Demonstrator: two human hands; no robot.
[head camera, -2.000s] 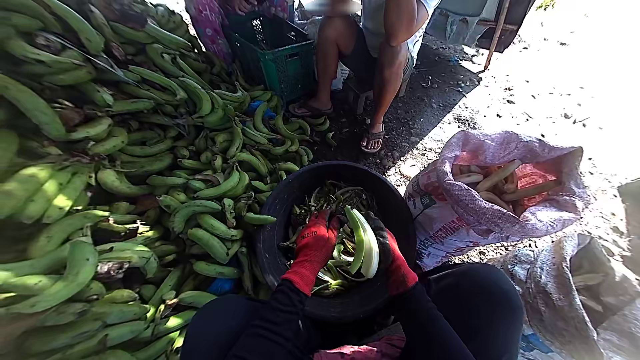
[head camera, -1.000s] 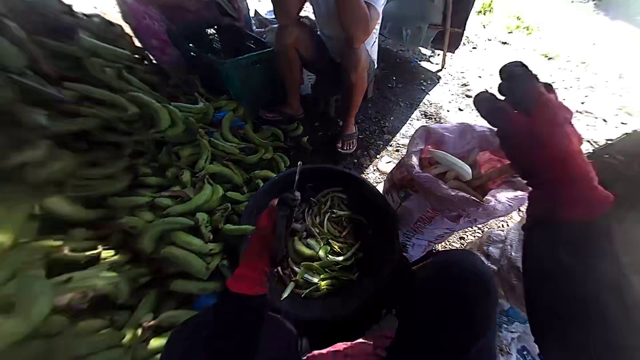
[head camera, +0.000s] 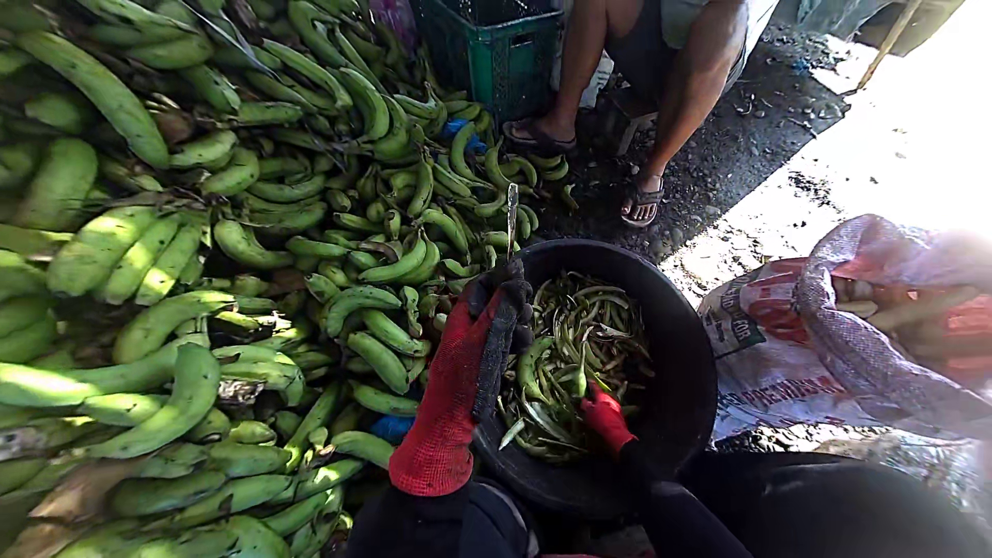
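Note:
My left hand (head camera: 484, 349), in a red and black glove, is closed around a knife (head camera: 512, 217) whose narrow blade points up over the left rim of a black round tub (head camera: 686, 333). Inside the tub lies a heap of green banana peels (head camera: 597, 318). My right hand (head camera: 606, 418), in a red glove, is low in the tub among the peels, with a green piece (head camera: 581, 380) at its fingers. Those fingers are partly hidden, so whether they grip the piece cannot be told. Many green bananas (head camera: 387, 333) are piled close to the left of the tub.
A woven sack (head camera: 790, 349) with pale peeled bananas (head camera: 922, 310) stands open at the right. Ahead are a green plastic crate (head camera: 511, 62) and the legs and sandaled feet (head camera: 643, 198) of a seated person. Blue plastic scraps (head camera: 391, 428) show among the bananas.
My right hand has come from beside the sack down into the tub. Two seconds ago both hands were over the tub with a partly peeled banana; a pale peeled one later shows in the sack.

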